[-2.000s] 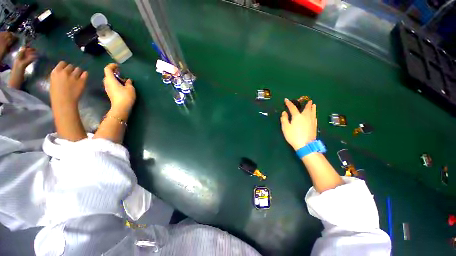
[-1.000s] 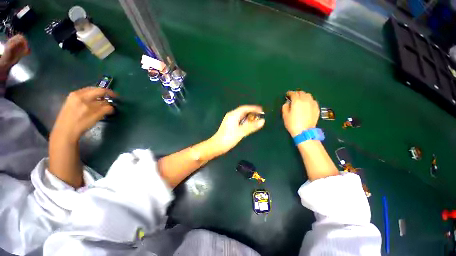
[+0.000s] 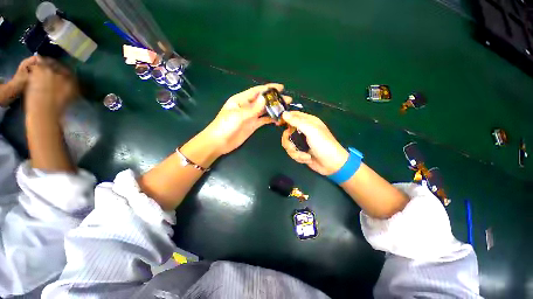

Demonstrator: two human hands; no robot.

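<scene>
My left hand [image 3: 241,120], with a thin bracelet, holds an open watch housing [image 3: 273,104] between thumb and fingers, its inside showing. My right hand [image 3: 312,142], with a blue wristband, holds a dark display module [image 3: 299,139] close beside it; its orange flex cable reaches toward the housing. Whether the cable touches the housing is hard to tell. Below my hands, another display module [image 3: 282,185] with an orange tail lies on the green mat [image 3: 245,251], just above an open housing [image 3: 305,224].
At right lie a housing [image 3: 379,93], a display [image 3: 416,100], overlapping displays [image 3: 414,155] and a blue stick [image 3: 469,222]. Silver-rimmed pieces [image 3: 166,97] stand by the metal post [image 3: 131,23]. A translucent bottle [image 3: 73,40] and a neighbour's blurred hand [image 3: 51,87] are at left; a black tray [image 3: 508,26] is top right.
My left hand came from the far left to the centre and now holds the housing up. My right hand moved left and turned inward, now showing the display. One silver-rimmed piece now stands apart at left.
</scene>
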